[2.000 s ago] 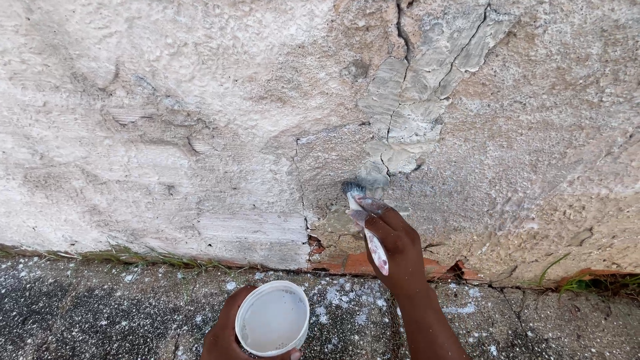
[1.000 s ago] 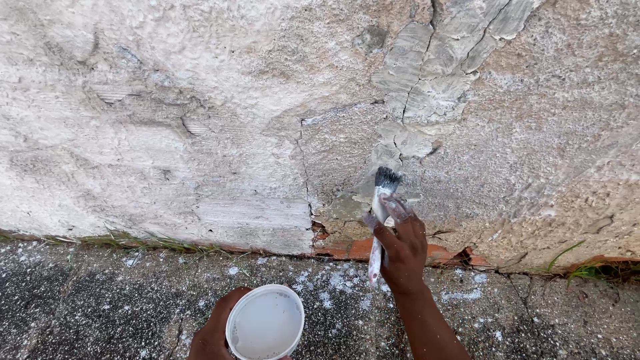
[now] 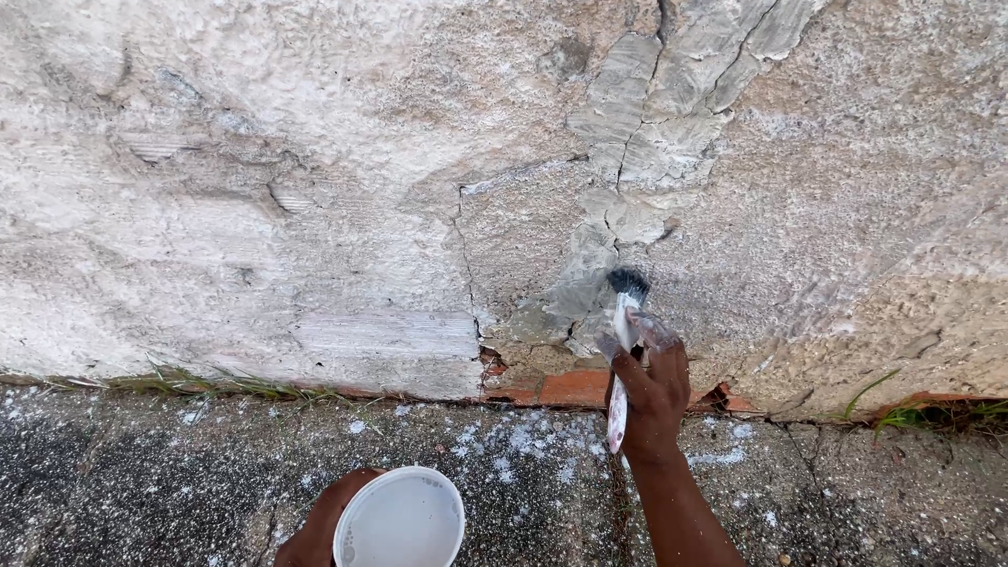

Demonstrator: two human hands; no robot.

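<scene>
My right hand (image 3: 652, 386) grips a paintbrush (image 3: 624, 346) spattered with white, its dark bristles up against the rough plastered wall (image 3: 378, 236). The bristles touch beside a grey mortar patch (image 3: 584, 272) that has cracks running through it. Whitish residue coats the fingertips. Low in the view, my left hand (image 3: 327, 520) holds a round white plastic tub (image 3: 400, 520) from its left side; most of those fingers are hidden by it. Thin whitish liquid with some bubbles at its edge fills part of the tub.
Speckled concrete ground (image 3: 157, 472) with white splashes meets the wall's foot. Exposed red brick (image 3: 579, 387) shows along the base, below broken plaster. Grass (image 3: 228, 383) grows in the joint at left, and more tufts (image 3: 937, 411) at right.
Between the earlier frames the brush moved right across the lower mortar patch; it stays at the wall in my right hand. The tub remains in my left hand.
</scene>
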